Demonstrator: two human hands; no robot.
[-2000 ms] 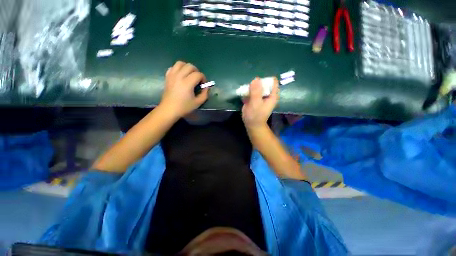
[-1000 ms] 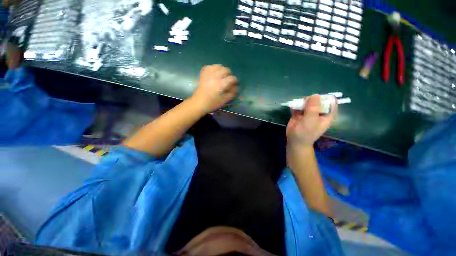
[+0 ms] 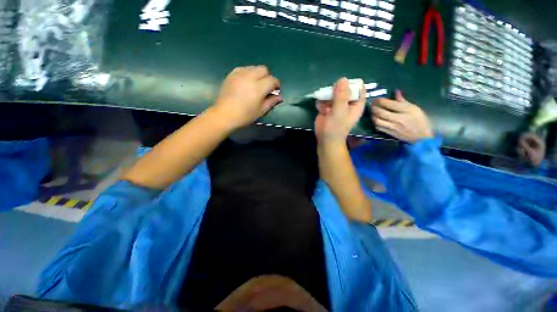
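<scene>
My left hand [image 3: 247,96] is closed over the bench's front edge, with a small white plastic housing [image 3: 275,92] partly showing at its fingertips. My right hand [image 3: 339,109] grips a white glue bottle [image 3: 333,92], its narrow nozzle pointing left toward the housing with a gap between them. Whether glue is coming out cannot be seen. Loose white housings [image 3: 377,89] lie on the green mat just right of the bottle.
A neighbour's hand [image 3: 401,118] reaches in close to my right hand. A parts tray [image 3: 317,15] is at the top centre, red-handled pliers [image 3: 432,38] and a purple stick [image 3: 404,47] beside it. A second tray [image 3: 491,60] is right, a plastic bag [image 3: 55,46] left.
The view swung right, then back left. A housing shows again at my left fingertips after being hidden. The neighbour's hand has come in from the right beside the loose housings.
</scene>
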